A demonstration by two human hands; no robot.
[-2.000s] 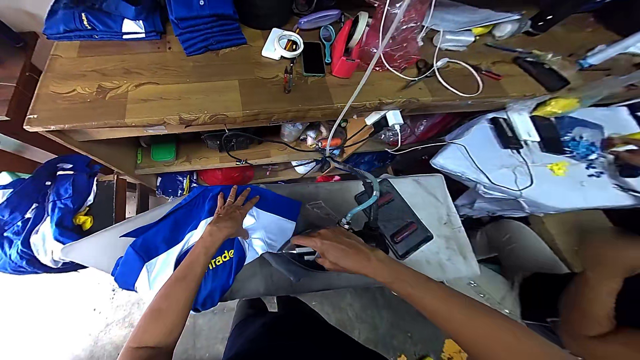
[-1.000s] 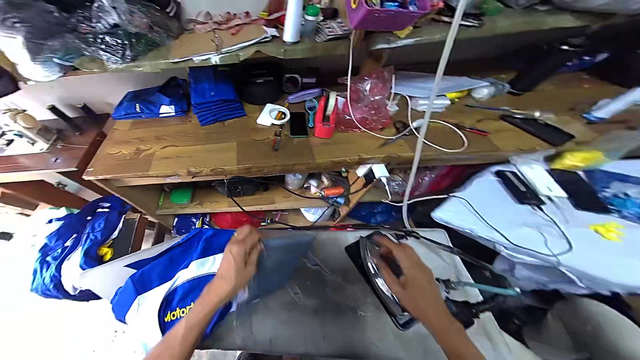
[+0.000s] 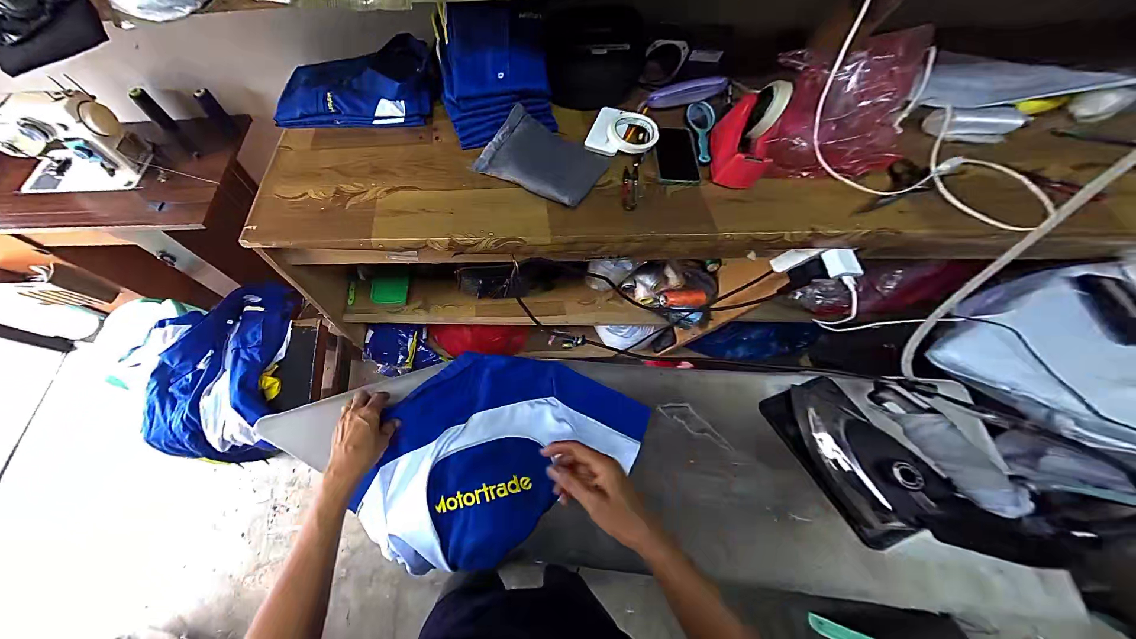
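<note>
A blue and white garment (image 3: 497, 444) with yellow lettering lies spread over the narrow left part of a grey ironing board (image 3: 710, 497). My left hand (image 3: 359, 439) is at the garment's left edge, its fingers bent over the cloth; whether they pinch it is hard to tell. Over the right part of the garment, beside the lettering, is my right hand (image 3: 593, 488), fingers curled and apart with nothing visible in them. To the right a steam iron (image 3: 861, 461) rests on a dark pad on the board.
Behind the board stands a wooden table (image 3: 426, 217) with folded blue garments (image 3: 493, 71), a grey cloth packet (image 3: 541, 155), a phone (image 3: 677, 156) and a red tape dispenser (image 3: 741, 146). A heap of blue clothes (image 3: 213, 382) lies at left, below a sewing machine (image 3: 71, 142). Cables hang at right.
My right hand has left the iron and moved to the garment. The grey cloth that lay by my left hand is off the board, and a grey packet now lies on the table. The view has shifted left.
</note>
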